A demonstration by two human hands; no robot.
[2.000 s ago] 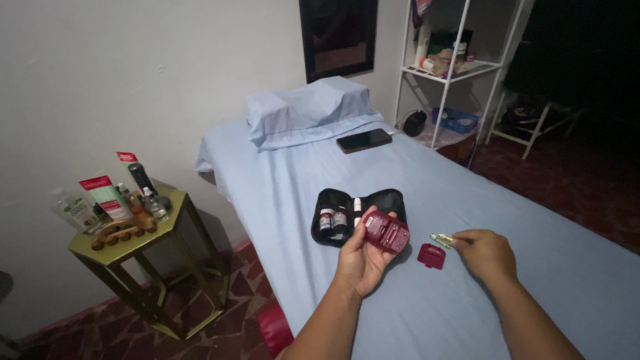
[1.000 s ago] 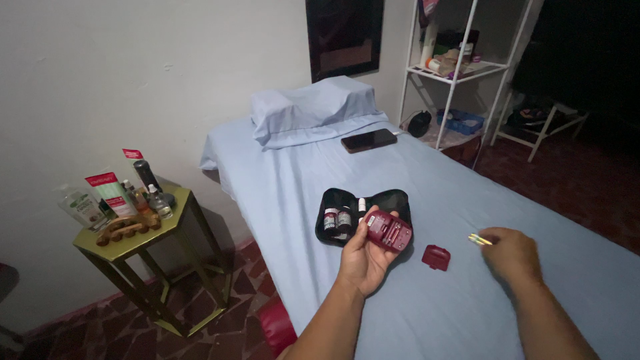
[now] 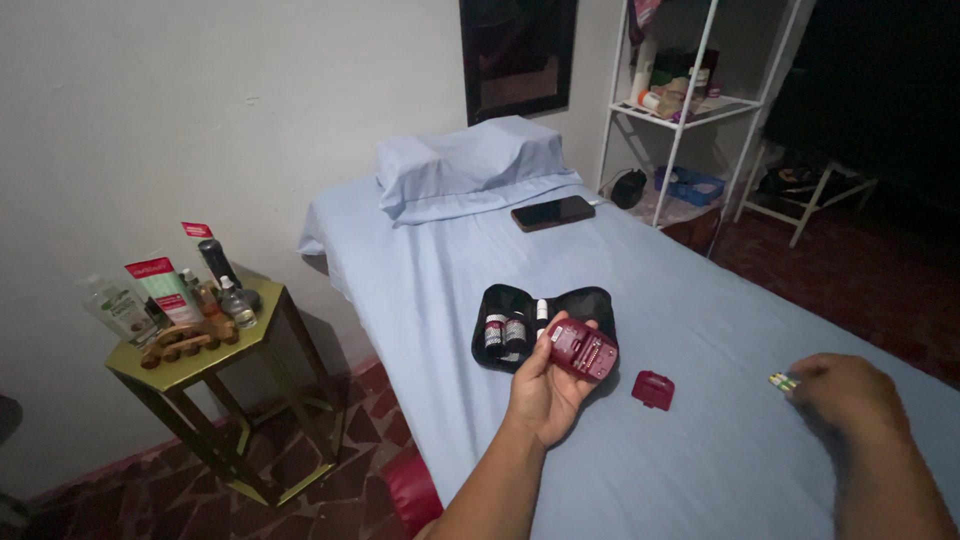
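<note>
My left hand (image 3: 553, 390) holds a dark red handheld device (image 3: 583, 349), its back facing up and its battery compartment uncovered, over the front edge of an unzipped black case (image 3: 487, 364). In the case lie small bottles (image 3: 504, 332) and a white-capped pen-like tube (image 3: 541, 315). A dark red battery cover (image 3: 653, 390) rests on the blue sheet to the right of the device. Farther right, my right hand (image 3: 847, 390) has its fingertips on small yellow-green batteries (image 3: 782, 382), low over the sheet. Whether they touch the sheet is unclear.
A smartphone (image 3: 553, 214) lies near the blue-covered pillow (image 3: 472, 165) on the bed (image 3: 465, 262). At left, a gold side table (image 3: 270, 315) holds bottles, tubes and a wooden roller massager (image 3: 187, 341). A white shelf rack (image 3: 686, 112) stands behind at right.
My right hand has moved right with the batteries, away from the dark red cover. My left hand keeps hold of the device near the case.
</note>
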